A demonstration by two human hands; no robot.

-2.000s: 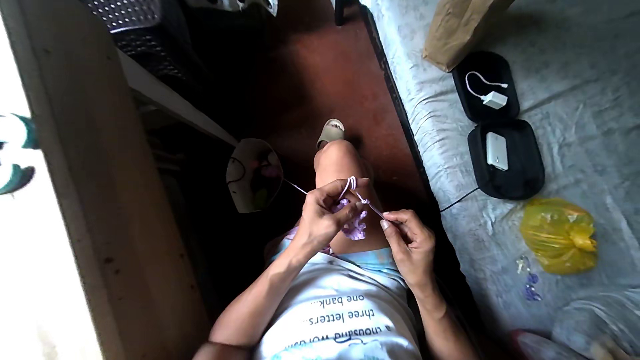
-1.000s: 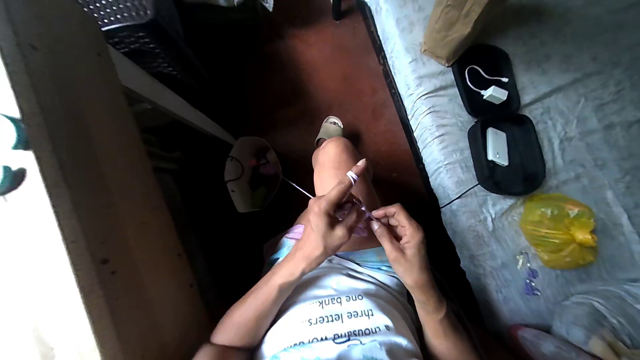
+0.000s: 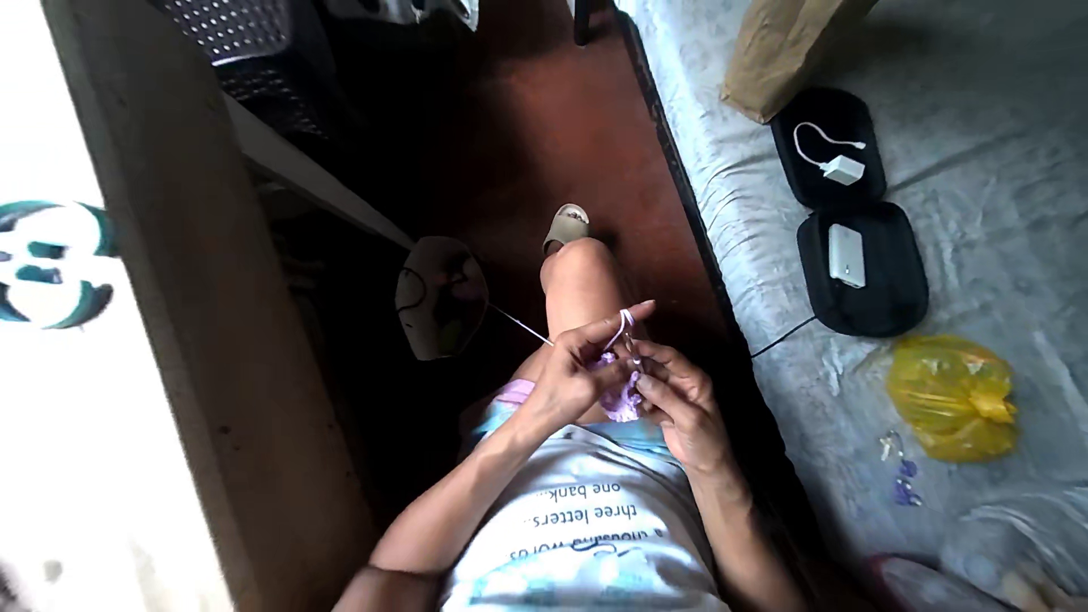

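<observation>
My left hand (image 3: 578,374) grips a small piece of purple crochet work (image 3: 623,399) above my lap, its index finger stretched out with light yarn looped round it. The yarn (image 3: 520,323) runs from that hand down to the left, toward a bag or container (image 3: 442,297) in the dark that I cannot make out well. Close against the work on the right, my right hand (image 3: 680,399) pinches a thin crochet hook (image 3: 631,344), whose tip lies at the yarn. The fingers hide part of the hook and stitches.
On the bed to the right (image 3: 739,212) lie an open black case (image 3: 909,297) with a white device and cable, a brown paper bag (image 3: 765,59), a knotted yellow plastic bag (image 3: 952,399) and small purple items (image 3: 906,484). A ledge (image 3: 212,340) runs along the left.
The left index finger, pointing more upward a second ago, now stretches out to the right. The right hand has come in closer to the crochet work than two seconds ago.
</observation>
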